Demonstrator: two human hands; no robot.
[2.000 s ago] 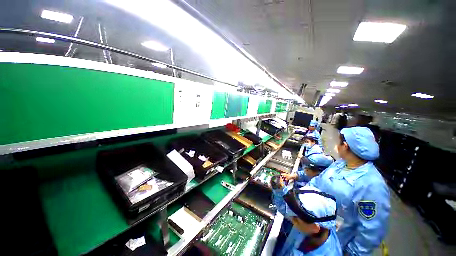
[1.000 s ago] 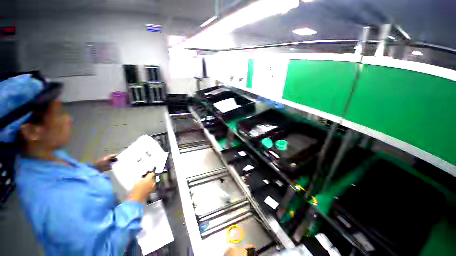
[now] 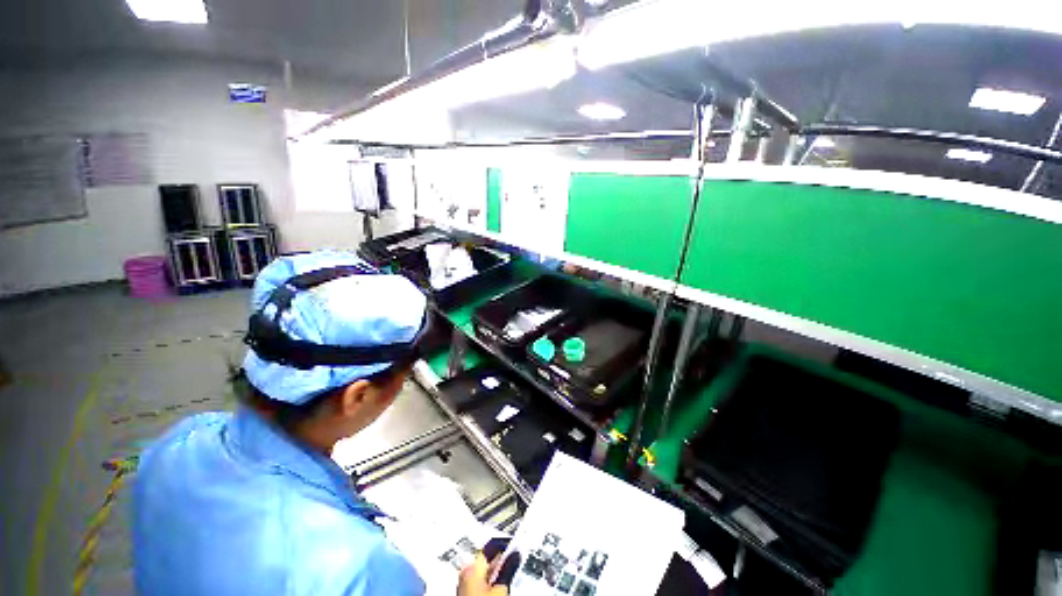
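A white instruction sheet with small dark photos point(image 3: 596, 530) is held up at the bottom centre. A hand with dark finger covering point(image 3: 483, 576) grips its lower left edge, cut off by the frame's bottom; whether it is my left hand or the neighbour's cannot be told. Another white printed sheet point(image 3: 433, 524) is behind it to the left, partly hidden by the neighbour. My right hand is not in view.
A blue-smocked, capped person point(image 3: 274, 466) leans close at left. Black bins point(image 3: 792, 466) stand on the green upper shelf, one with two teal round pieces point(image 3: 573, 349). Black trays point(image 3: 542, 448) lie on the lower shelf. The metal line point(image 3: 402, 425) runs behind the person.
The view has swung from the workers at right to the line's other end. Since one second ago, the neighbour has moved right and bent down, and a photo sheet is now close in front.
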